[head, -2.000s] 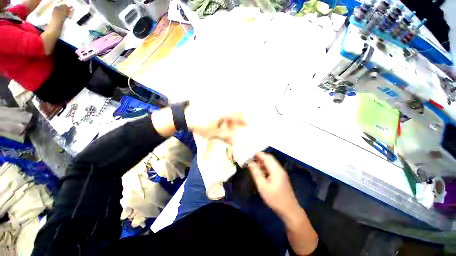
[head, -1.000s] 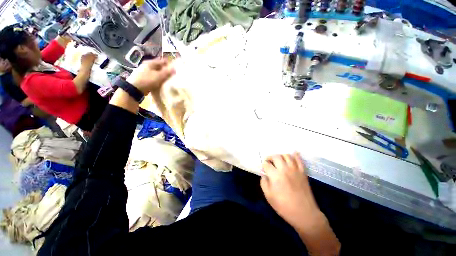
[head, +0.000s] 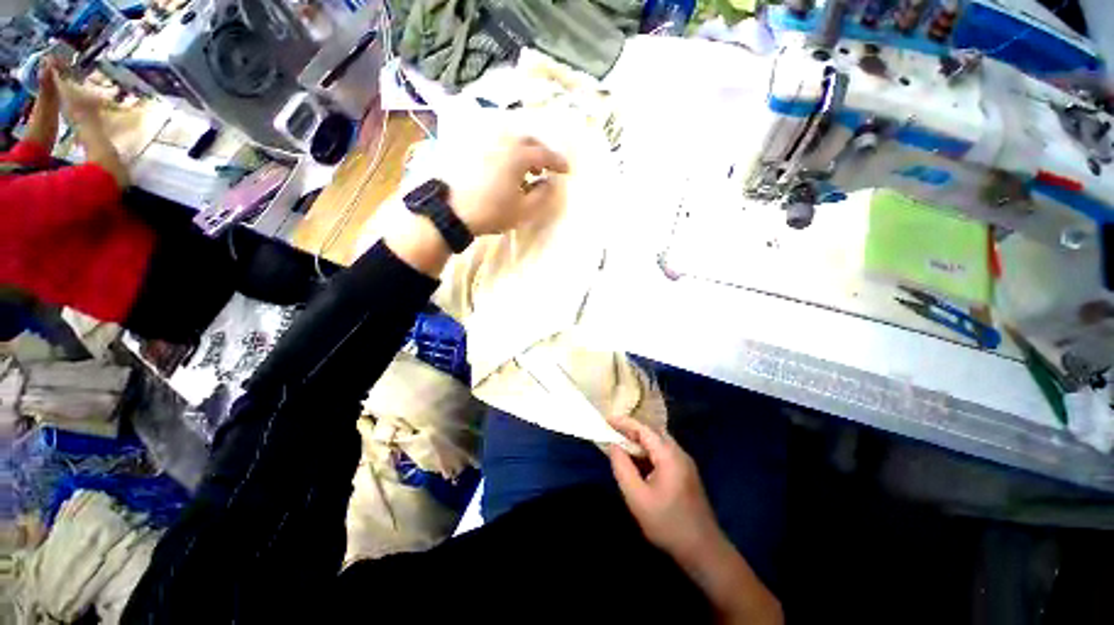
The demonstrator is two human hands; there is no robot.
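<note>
A cream knit garment [head: 538, 263] lies over the table's left part and hangs over its front edge onto my lap. My left hand [head: 507, 183], with a dark watch at the wrist, is over the garment with its fingers curled; whether it grips cloth is unclear in the glare. My right hand [head: 654, 470] pinches a pale pointed edge of the garment, low in front of the table edge. The white sewing machine [head: 928, 147] stands to the right, its needle area [head: 788, 195] apart from the garment.
A green pad [head: 928, 244], blue-handled snips [head: 947, 314] and a green-handled tool [head: 1038, 379] lie right of the needle. An olive garment [head: 525, 37] is at the back. A person in a red top [head: 73, 244] sits left. Cream garments [head: 409, 427] are piled below left.
My left hand has moved right, over the garment. My right hand has come off the table edge, lower and nearer me, and now holds the garment's edge. The view has shifted.
</note>
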